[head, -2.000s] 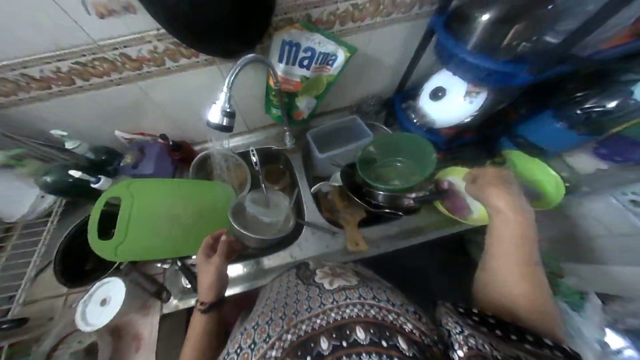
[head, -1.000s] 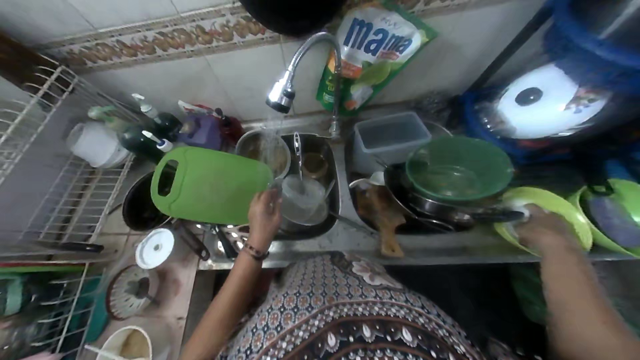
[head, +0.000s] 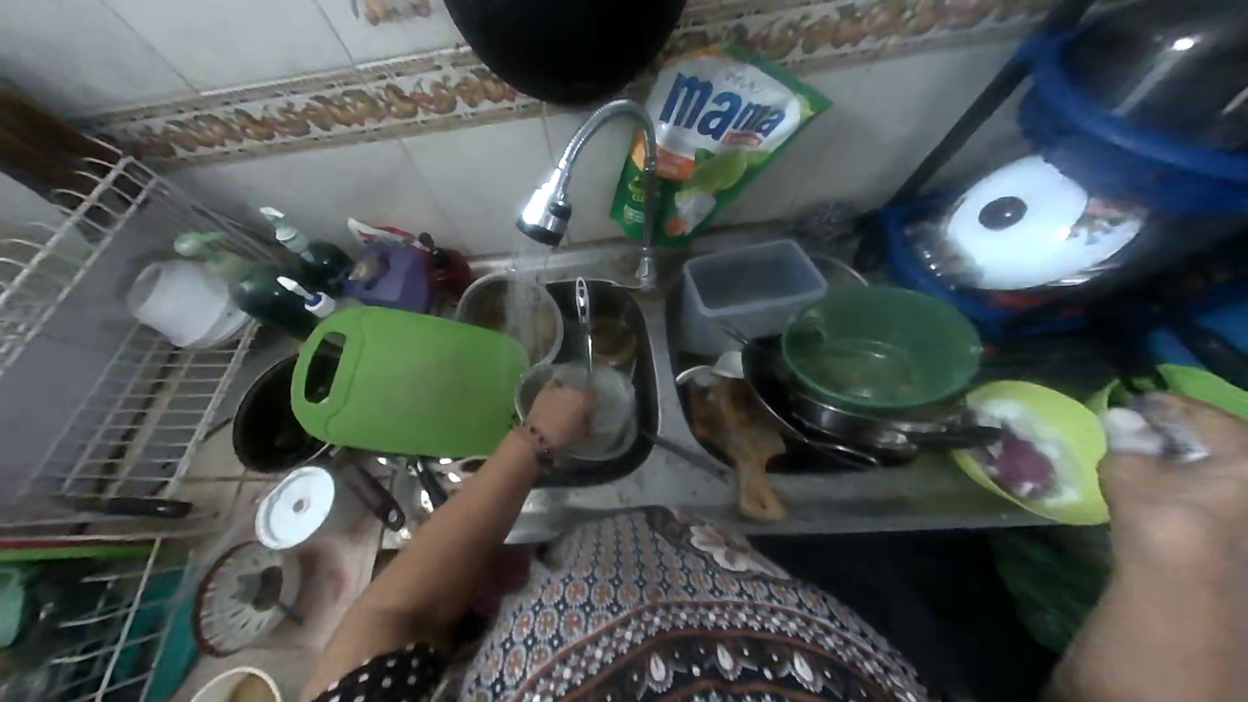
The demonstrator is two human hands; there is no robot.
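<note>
My left hand [head: 564,417] reaches into a bowl [head: 612,414] in the left sink basin; its fingers are partly hidden, so I cannot tell what they grip. A metal utensil handle [head: 583,302] rises beside it. Water runs from the faucet [head: 546,214] into a round pot [head: 492,302] behind. At the far right my right hand [head: 1165,439] is blurred, with something whitish, perhaps foam or a cloth, at its fingers. It is beside a yellow-green bowl [head: 1082,444] holding a foamy purple sponge or scrubber [head: 1024,466]. A green cutting board [head: 414,385] lies left of the basin.
The right basin holds a wooden cutting board [head: 746,439], a clear plastic container [head: 751,283] and a dark pan [head: 770,380] with a green basin [head: 882,346] on top. Soap bottles [head: 278,292] and a wire rack [head: 127,390] stand left. A detergent pouch [head: 717,141] is behind the faucet.
My left hand has moved from the cutting board's edge into the bowl in the left basin. My right hand has moved right, away from over the yellow-green bowl.
</note>
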